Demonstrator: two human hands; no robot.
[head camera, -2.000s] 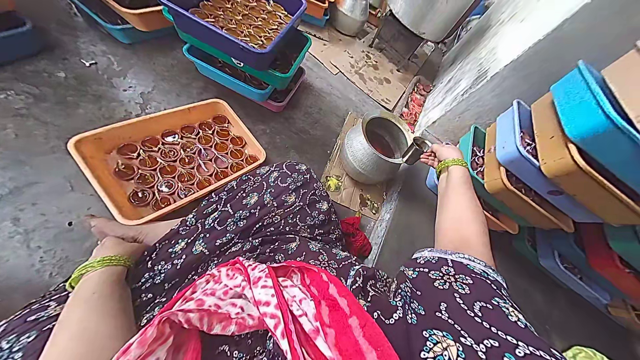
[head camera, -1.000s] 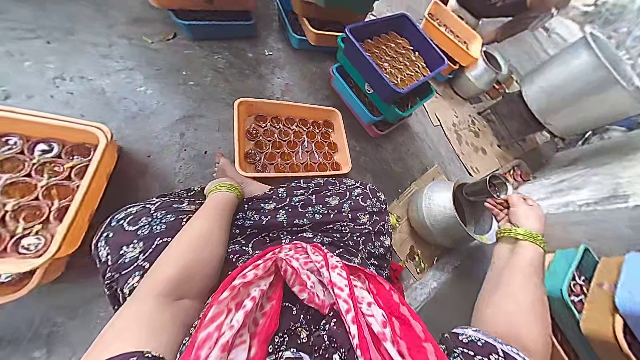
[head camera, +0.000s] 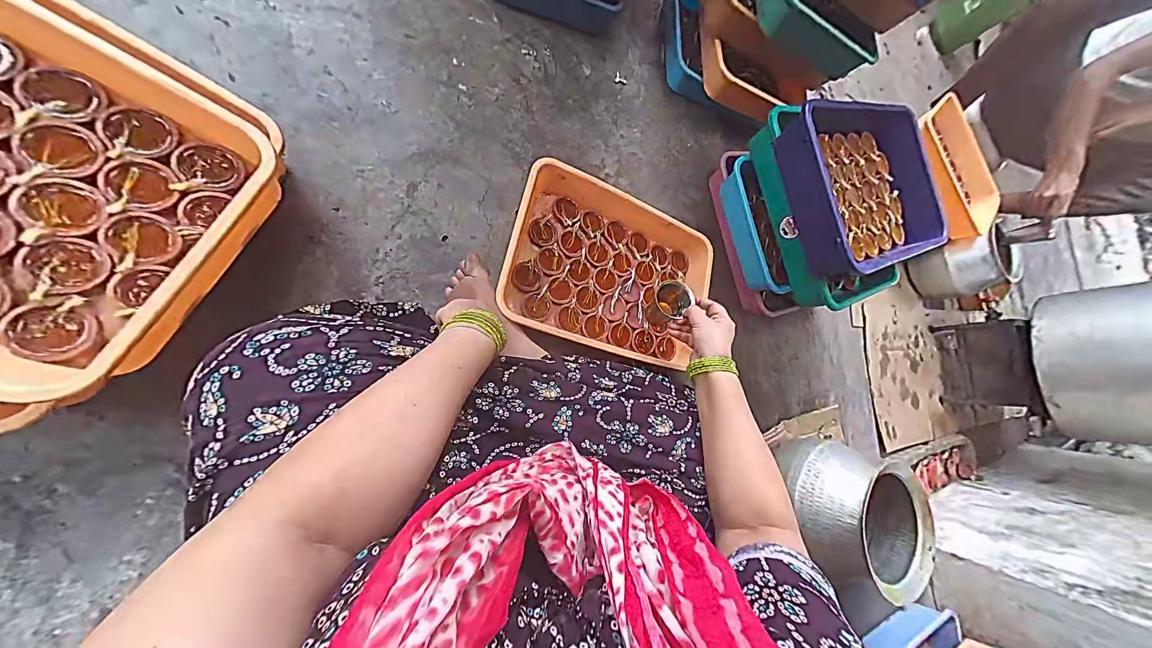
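Note:
My right hand (head camera: 704, 329) grips a small metal cup (head camera: 673, 300) over the near right corner of an orange plastic tray (head camera: 621, 193). The tray stands on the floor before my lap and holds rows of small round clay lamps (head camera: 585, 270) with wicks and amber liquid. My left hand (head camera: 457, 308) is by my bare foot, left of the tray; its fingers are mostly hidden, so its grip cannot be told. A dented metal pot (head camera: 832, 504) stands at my right, its mouth turned towards the right of the view.
Stacked orange trays (head camera: 261, 180) of larger lamps stand at the left. A stack topped by a purple tray (head camera: 927, 180) rises at the right, near cardboard (head camera: 904, 378) and a large metal vessel (head camera: 1093, 360). Another person's hand (head camera: 1057, 189) is at the upper right, above a smaller pot (head camera: 954, 270).
My right hand has moved with the metal cup from the mouth of the dented pot to above the orange tray. The view has swung to the left.

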